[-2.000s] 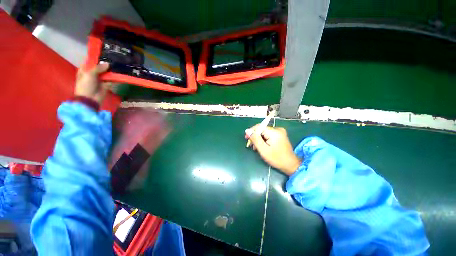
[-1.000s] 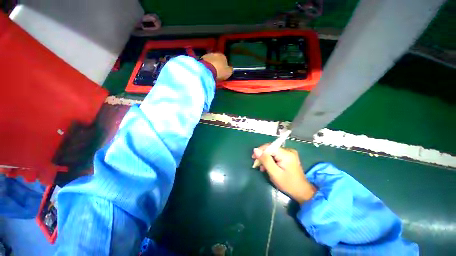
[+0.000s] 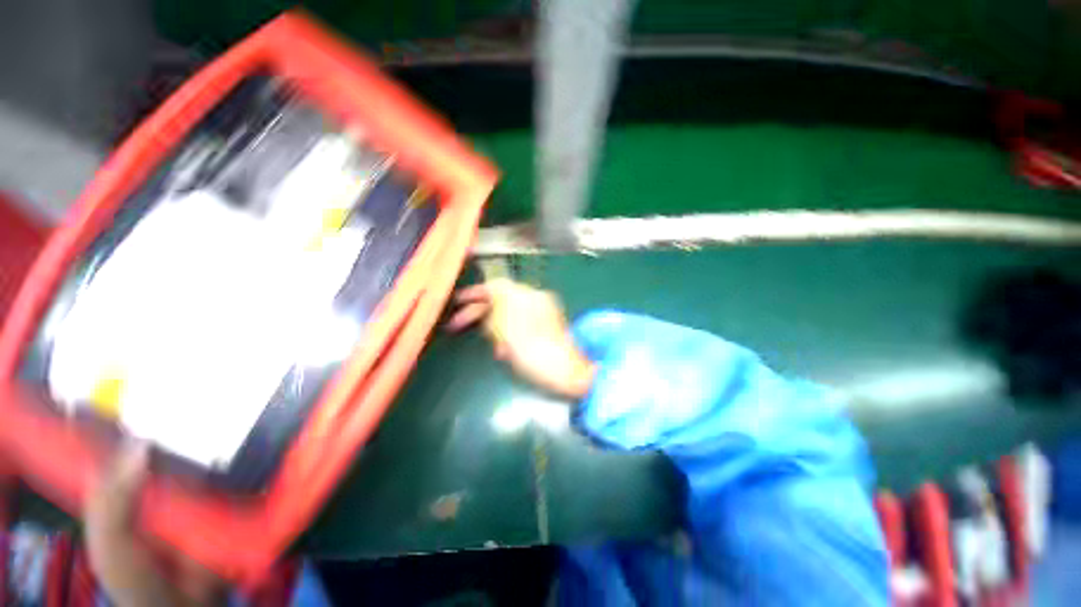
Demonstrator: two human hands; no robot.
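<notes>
A tablet with its insides exposed (image 3: 178, 320) sits in a red tray (image 3: 397, 113), raised and tilted close to the camera at the left, blurred by motion. A bright white area covers much of its inside, with small yellow spots. My left hand (image 3: 130, 528) grips the tray's lower left edge and is partly hidden and blurred. My right hand (image 3: 530, 336) is over the green bench, just right of the tray's edge. Its fingertips are blurred; the pale tool cannot be made out there.
A grey post (image 3: 575, 119) stands at the white edge strip (image 3: 818, 228) between the bench (image 3: 735, 285) and the green conveyor (image 3: 735, 172). A red tray (image 3: 1043, 142) is at the far right. Several upright red-edged items (image 3: 936, 540) stand at the lower right, below the bench.
My left hand has come back from the conveyor with a red-trayed tablet, now large at the left. The view has shifted, and my right hand appears further left.
</notes>
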